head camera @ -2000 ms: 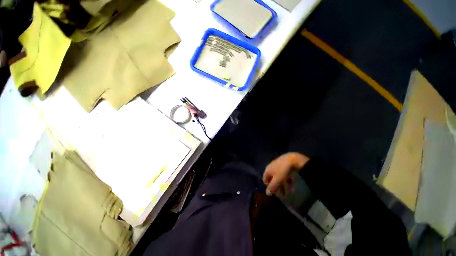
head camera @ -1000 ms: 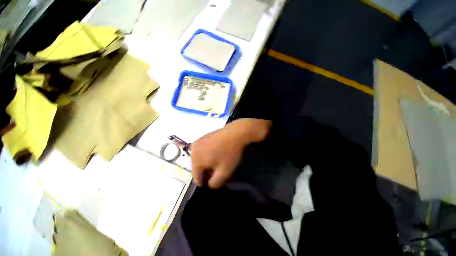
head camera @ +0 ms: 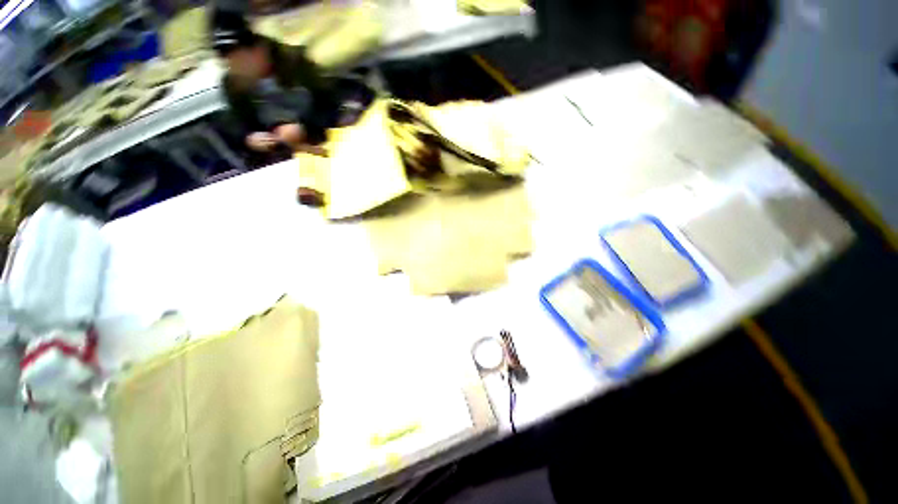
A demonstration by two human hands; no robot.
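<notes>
Neither of my hands is in view. The white positioning board (head camera: pixel 374 374) lies at the near table edge with yellow tape bits on it. A tan panel stack (head camera: pixel 222 399) lies to its left. A flat yellow-tan panel (head camera: pixel 453 236) lies beyond the board, under or against a heap of yellow and dark brown panels (head camera: pixel 369 162). A tape roll (head camera: pixel 488 354) and thin dark and reddish pen-like tools (head camera: pixel 509 352) with a black cord lie right of the board.
Two blue-rimmed trays, one (head camera: pixel 566 313) holding small blurred bits and one (head camera: pixel 677 297) pale inside, lie on the right. Pale sheets (head camera: pixel 738 236) lie beyond. A white bundle with a red band (head camera: pixel 61 354) is far left. A person (head camera: pixel 266 94) is across the table.
The view has swung left and up, showing more of the table and the person beyond. The hand seen over the table edge a second ago has gone out of view.
</notes>
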